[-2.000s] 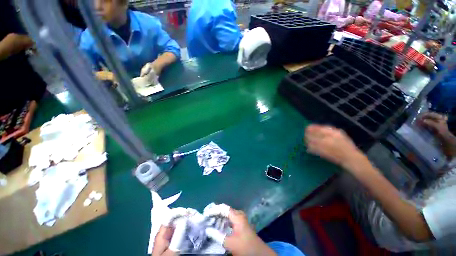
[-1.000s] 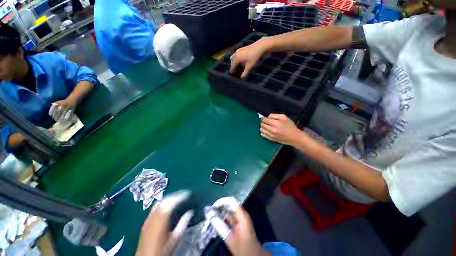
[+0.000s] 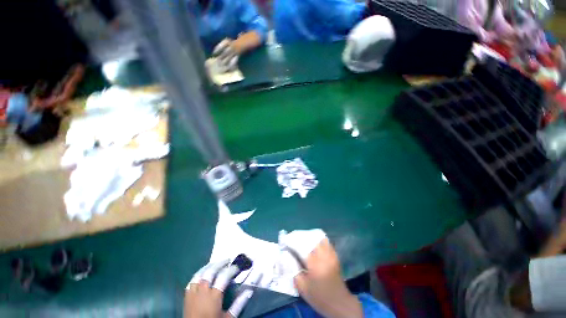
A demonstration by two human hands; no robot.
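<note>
A small dark smartwatch head (image 3: 242,262) lies over the spread white cloth (image 3: 231,239) at the bottom centre. My left hand (image 3: 214,287), with white finger cots, has its fingertips at the watch's left edge and its thumb below; blur hides whether it grips. My right hand (image 3: 324,270) is shut on a bunched wiping cloth (image 3: 303,241), just right of the watch. The whitish solvent bottle (image 3: 222,180) stands beyond the cloth's pointed corner. A crumpled used cloth (image 3: 296,177) lies right of it.
A slanting metal post (image 3: 192,105) rises behind the bottle. A cloth pile (image 3: 105,161) lies on a brown board (image 3: 31,211) at left. Several dark watches (image 3: 80,266) sit lower left. Black trays (image 3: 478,130) and a white housing (image 3: 369,43) are at right and back. Other people are around.
The view has swung left. The watch that lay alone on the mat is gone from there. My hands are now low over the spread cloth, a watch at my left fingertips. The neighbour's hands have left the tray.
</note>
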